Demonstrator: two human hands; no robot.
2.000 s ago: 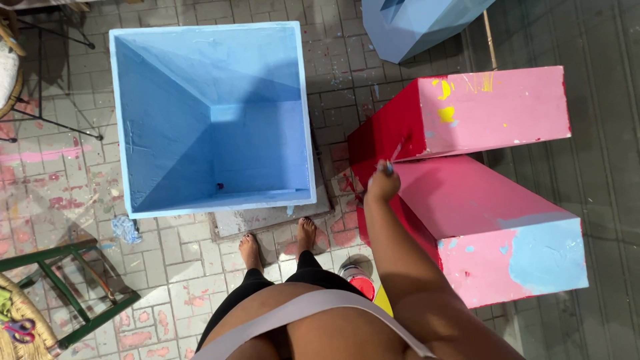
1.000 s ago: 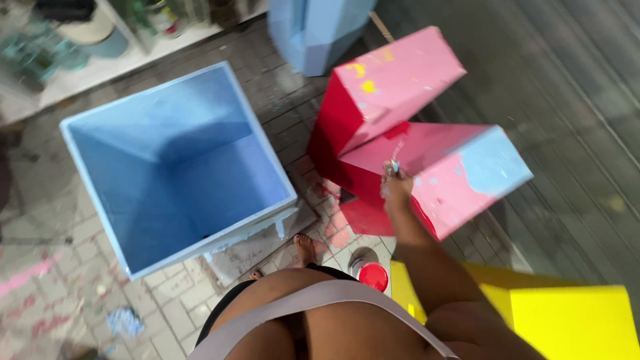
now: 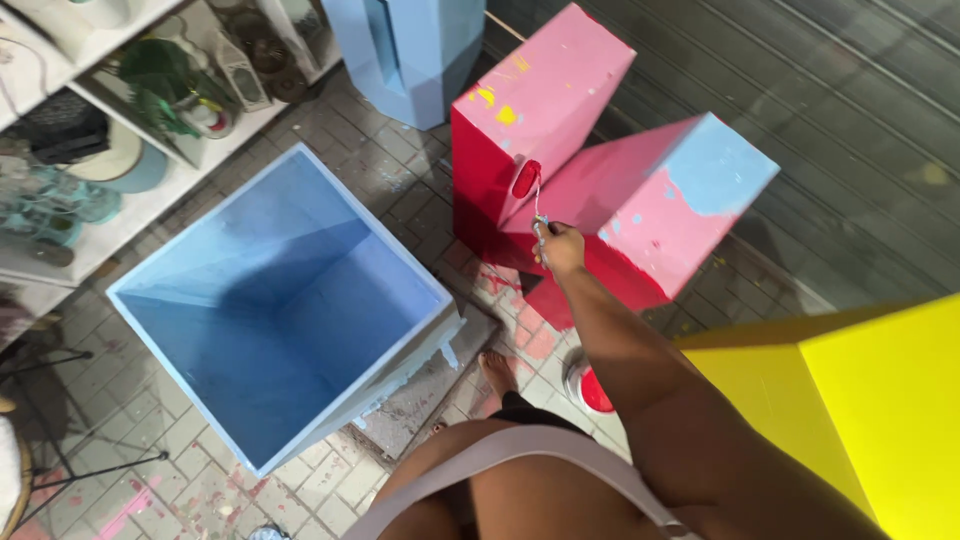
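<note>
My right hand (image 3: 559, 246) grips the handle of a small paint roller (image 3: 526, 179). The roller's red head lies at the edge between the red side and the pink top of a large angular piece (image 3: 555, 82), which has yellow spots. Beside my hand, the piece's other arm (image 3: 652, 217) is pink on top with a light blue patch, and its near side is red. An open can of red paint (image 3: 595, 390) stands on the floor below my forearm. My left hand is out of view.
A large open blue box (image 3: 360, 289) stands at left on a grey slab (image 3: 420, 409). Behind it are a white shelf (image 3: 180, 169) with glassware and a tall blue piece (image 3: 420, 67). A yellow piece (image 3: 885, 390) is at right, near a slatted metal shutter (image 3: 825, 142).
The view has turned and shifted, bringing the shelf and yellow piece in. The roller, small and blurred before, now shows plainly against the red side, still in my right hand.
</note>
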